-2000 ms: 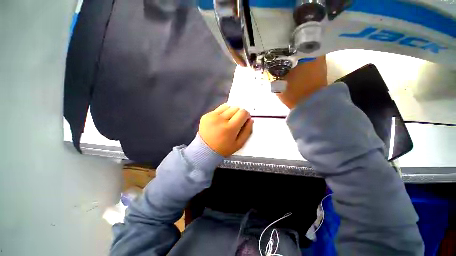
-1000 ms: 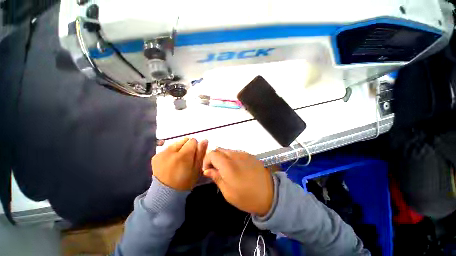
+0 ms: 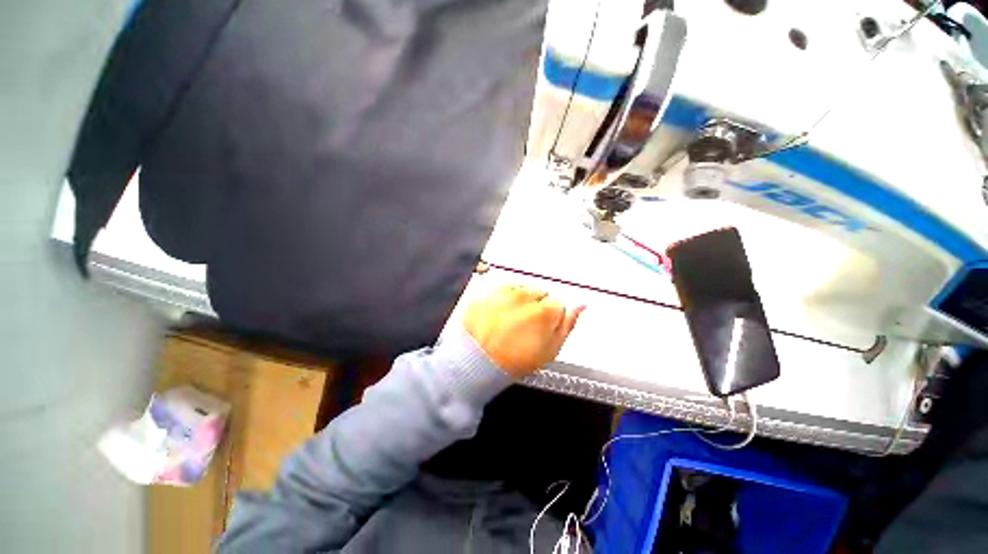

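Note:
My left hand (image 3: 520,330) rests over the white machine table near its front edge, with the fingers curled and thumb and forefinger close together. I cannot tell if something small is between them. My right hand is out of view. Dark grey cloth (image 3: 358,162) lies left of the needle area, over the table and its front edge. The white sewing machine (image 3: 737,119) with a blue stripe stands at the back right, its presser foot area (image 3: 560,171) bare of hands. Pink and light blue thread snips (image 3: 645,252) lie right of the needle, partly beside the phone.
A black smartphone (image 3: 724,311) lies on the table with a white cable (image 3: 740,424) hanging over the front edge. Below are a blue crate (image 3: 758,487), a cardboard box (image 3: 276,406) and a tissue pack (image 3: 179,433). A grey ruler strip (image 3: 639,398) lines the front edge.
The view has swung left. My hands were together at the table edge; now they are apart, and my right hand has left the picture.

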